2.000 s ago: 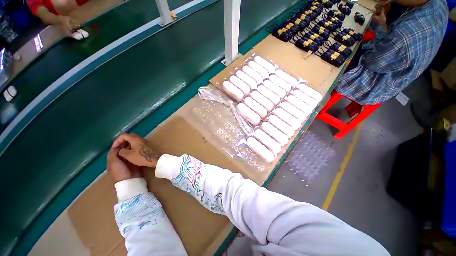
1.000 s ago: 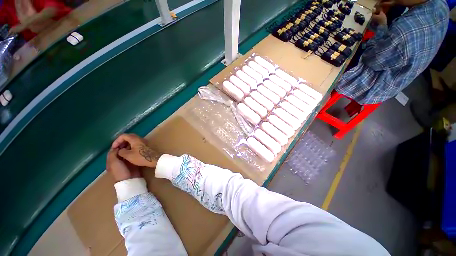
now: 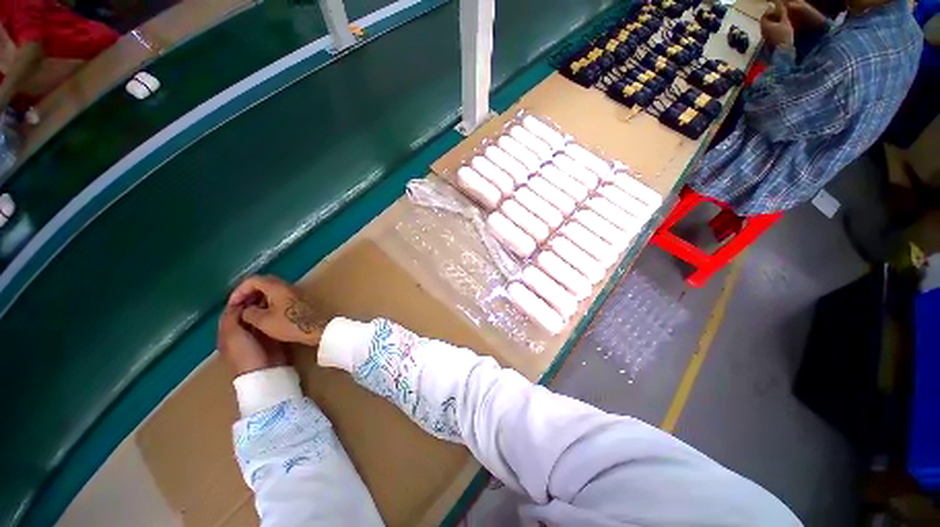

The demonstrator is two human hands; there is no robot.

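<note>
My left hand (image 3: 245,340) and my right hand (image 3: 280,309) rest together at the bench edge beside the conveyor, on the left end of the brown cardboard sheet (image 3: 387,412). Their fingers touch and overlap. No object shows in them, but the inner fingers are hidden, so I cannot tell whether they hold anything. Rows of white housings (image 3: 551,185) lie in a clear blister tray to the right. Wrinkled clear plastic (image 3: 459,257) lies at the tray's left side.
The green conveyor (image 3: 227,196) curves along the bench, with a white post (image 3: 476,62) at its edge. Black units with yellow bands (image 3: 660,62) lie at the far end. A person in plaid (image 3: 825,103) sits on a red stool (image 3: 693,247). A clear tray (image 3: 639,324) lies on the floor.
My hands have stayed in place. Across the conveyor, the white parts have shifted left and the person in red has moved. The person in plaid has moved their hands slightly.
</note>
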